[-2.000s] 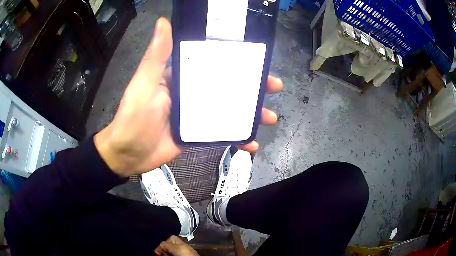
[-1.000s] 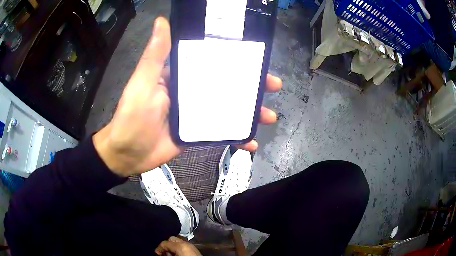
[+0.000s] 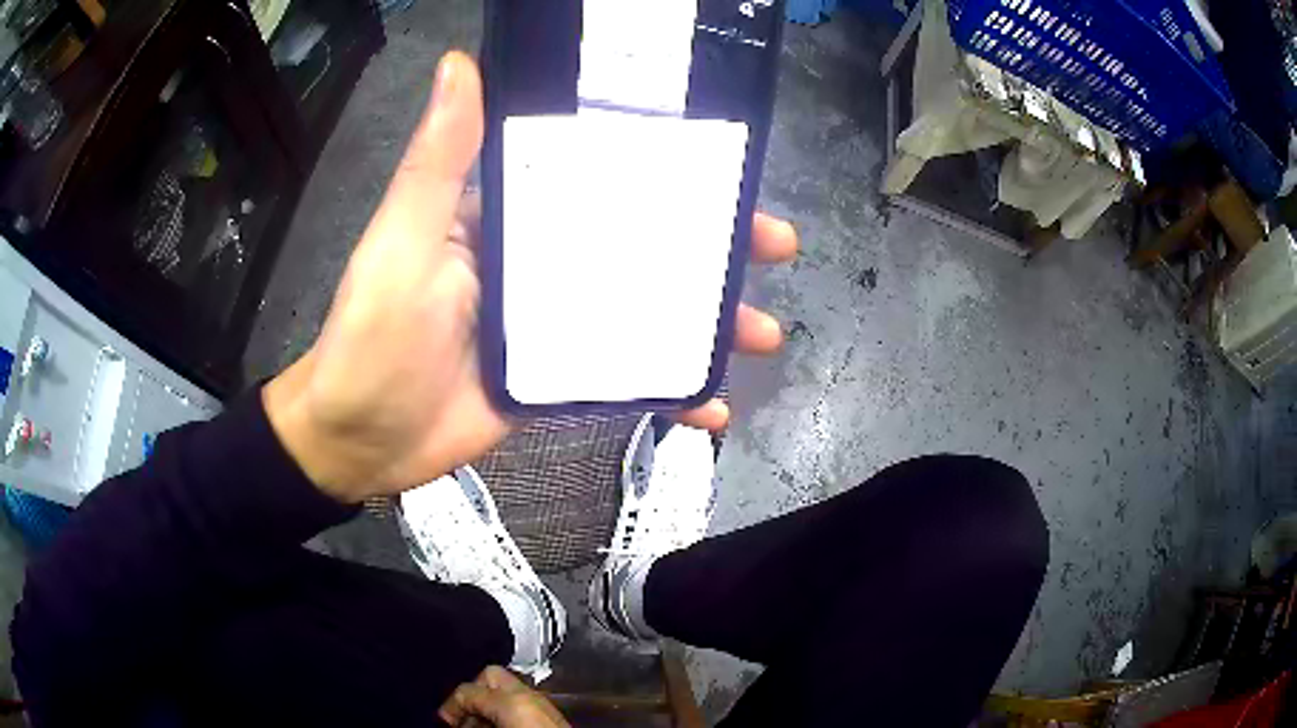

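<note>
A black smartphone (image 3: pixel 626 256) with a glaring white screen is upright at the top centre, its upper end cut off by the frame edge. My left hand (image 3: pixel 406 306) holds it from behind, with the thumb along its left side and fingertips showing past its right edge. My right hand (image 3: pixel 501 700) is low at the bottom edge, between my thighs, partly cut off; the fingers look curled and I cannot tell whether it holds anything.
A dark cabinet (image 3: pixel 185 185) and a white water dispenser (image 3: pixel 107 405) stand at left. A blue slotted crate (image 3: pixel 1088 64) is at upper right above a cloth-draped stand (image 3: pixel 981 142). My white shoes (image 3: pixel 491 569) rest near a checked surface (image 3: pixel 555 491) on the grey floor.
The phone and my left hand have shifted very slightly left. My right hand has moved up slightly since the oldest frame.
</note>
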